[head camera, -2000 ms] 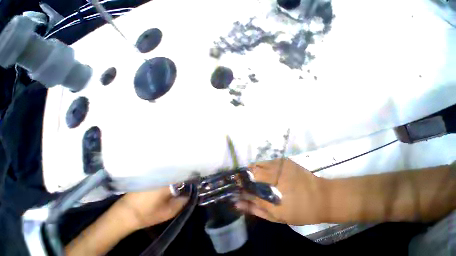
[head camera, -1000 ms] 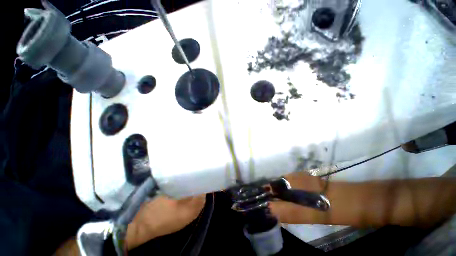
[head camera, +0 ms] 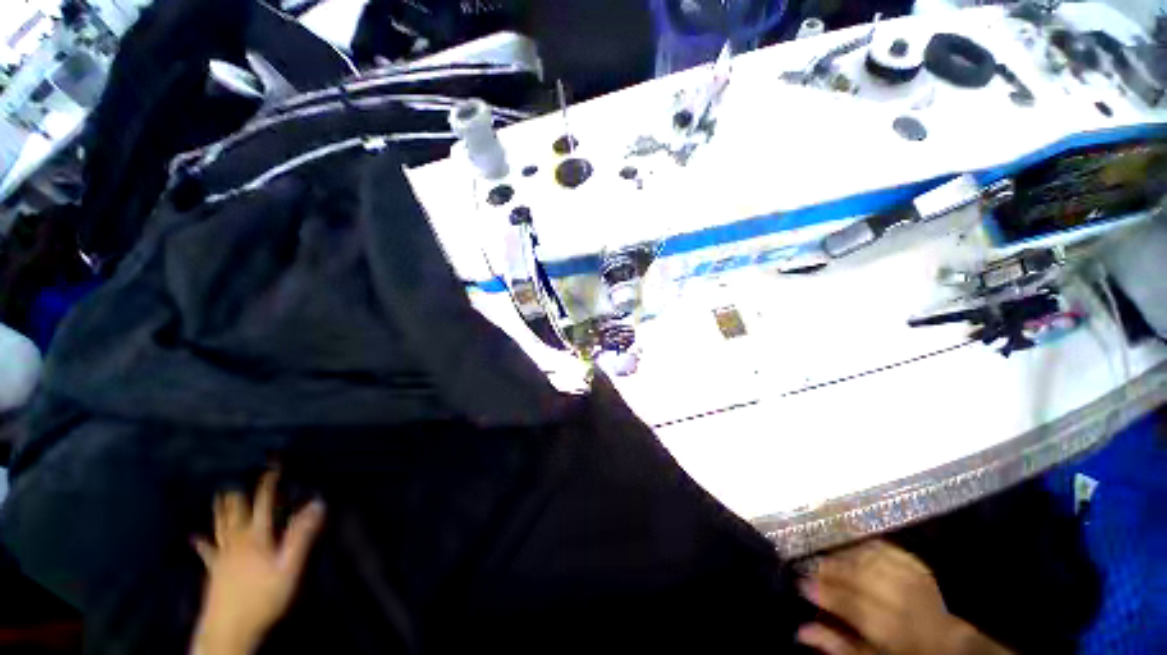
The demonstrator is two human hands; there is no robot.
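Observation:
The black garment point(head camera: 333, 320) spreads over the left of the machine table and down toward me; its right edge runs from under the needle area to the table's front edge. My left hand point(head camera: 254, 563) lies on it at the lower left, fingers spread. My right hand point(head camera: 883, 599) is at the lower right by the table's front edge, fingers closed on the garment's edge; its fingertips are partly hidden. The white sewing machine head point(head camera: 781, 166) has a blue stripe. Its needle area point(head camera: 595, 365) is at the cloth, with details blurred.
Dark tools point(head camera: 1017, 320) lie at the right of the bed. A ruler strip point(head camera: 896, 509) follows the table's front edge. A blue crate point(head camera: 1133, 550) stands at the lower right. Black cloth with white trim point(head camera: 346, 122) is bunched behind the head. A thread spool point(head camera: 896, 54) is on top.
The view has moved back from the machine head, and the garment and table now show. My hands have left the head's front and are apart, left on the cloth, right at the table's front.

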